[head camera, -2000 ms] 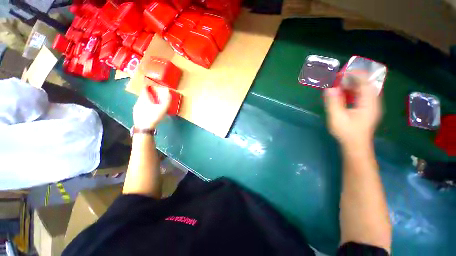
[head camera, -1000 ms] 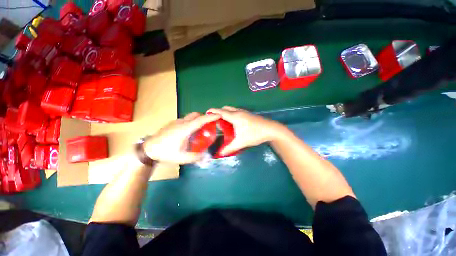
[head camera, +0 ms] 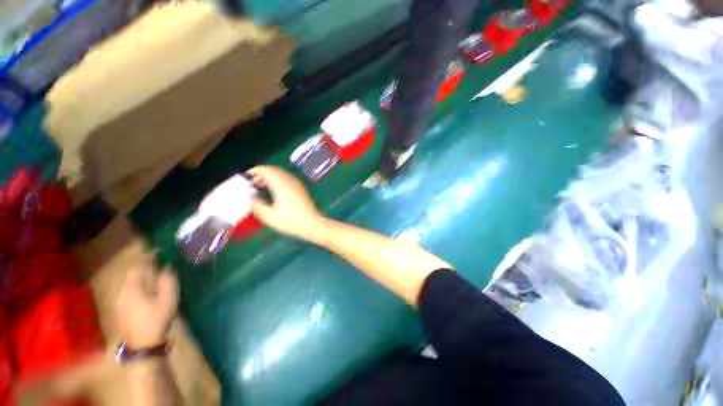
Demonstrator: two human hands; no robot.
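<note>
An open red tin [head camera: 244,227] with a bright inside stands on the dark green belt, left of centre. Its upturned lid [head camera: 208,239] lies beside it on the left, blurred. My right hand [head camera: 281,202] is at the tin's right side, with thumb and fingers at its rim. My left hand [head camera: 148,305] is blurred over the cardboard sheet [head camera: 119,258] at the left, and I see nothing in it. Another open tin [head camera: 354,145] and its lid [head camera: 315,157] stand further along the belt.
Red closed tins [head camera: 51,309] are heaped at the left edge. Stacked cardboard [head camera: 170,87] lies beyond. A dark arm or bracket [head camera: 424,75] reaches over the belt, with more tins and lids past it. Crumpled clear plastic [head camera: 610,230] is at right, below the bench edge [head camera: 547,218].
My hands have parted from the red tin they held together. An open tin and lid now sit at my right hand on the belt. My left hand is over the cardboard. The view has turned right.
</note>
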